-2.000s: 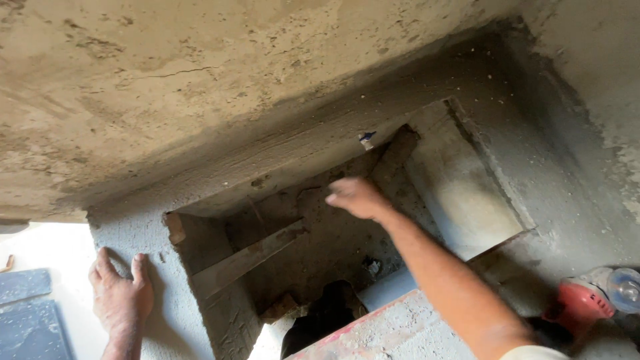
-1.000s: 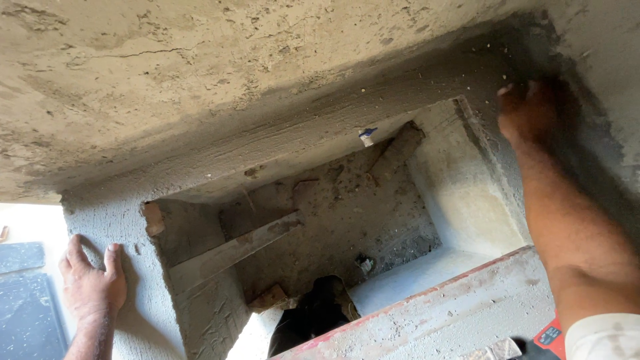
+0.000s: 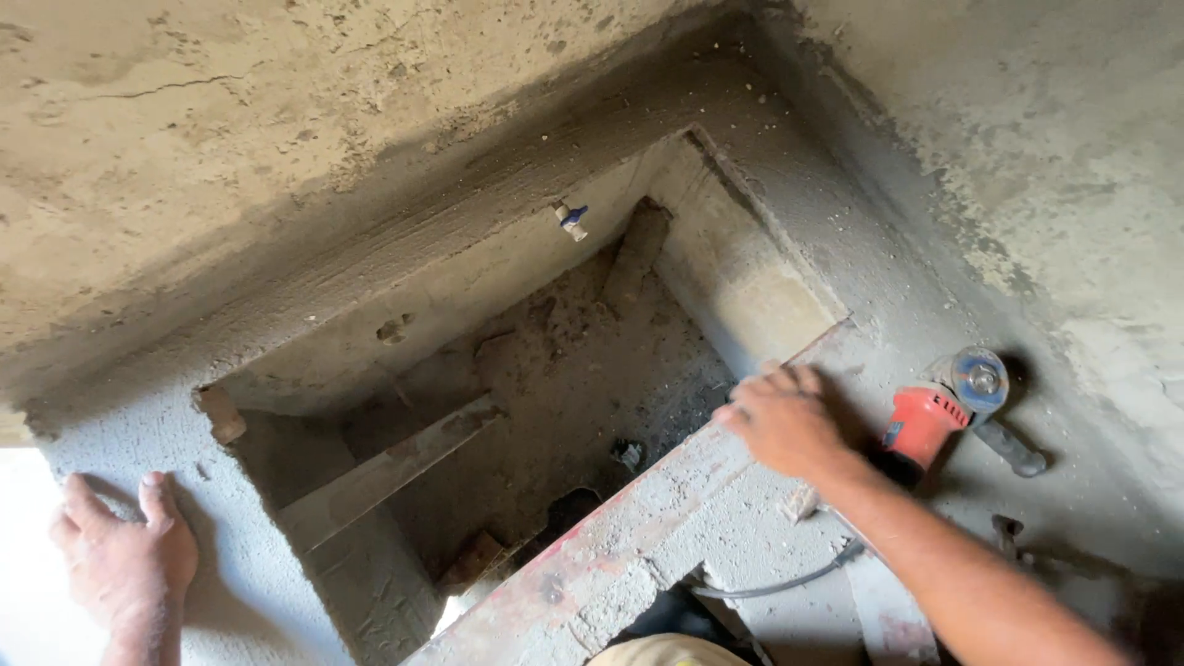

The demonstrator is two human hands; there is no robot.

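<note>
My left hand (image 3: 128, 548) rests with fingers spread on the grey cement ledge (image 3: 268, 564) left of a rectangular opening, holding nothing. My right hand (image 3: 777, 416) lies over the near edge of the opening, at the top of a red-stained, cement-spattered board (image 3: 638, 499), fingers slightly bent and no tool in them. Just right of that hand, a red angle grinder (image 3: 925, 421) sits on the cement surface with its disc facing up. Inside the opening, a small valve with a blue handle (image 3: 573, 220) sticks out of the back wall.
A flat wooden strip (image 3: 398, 467) crosses the left part of the opening. A short piece of wood (image 3: 636, 248) leans in its far corner. Rough plastered walls (image 3: 185, 129) rise behind and to the right. A dark cable (image 3: 786, 589) runs near my right forearm.
My right hand has moved from the far right corner of the ledge back to the near edge of the opening. My left hand stays on the left ledge. The grinder shows more fully now.
</note>
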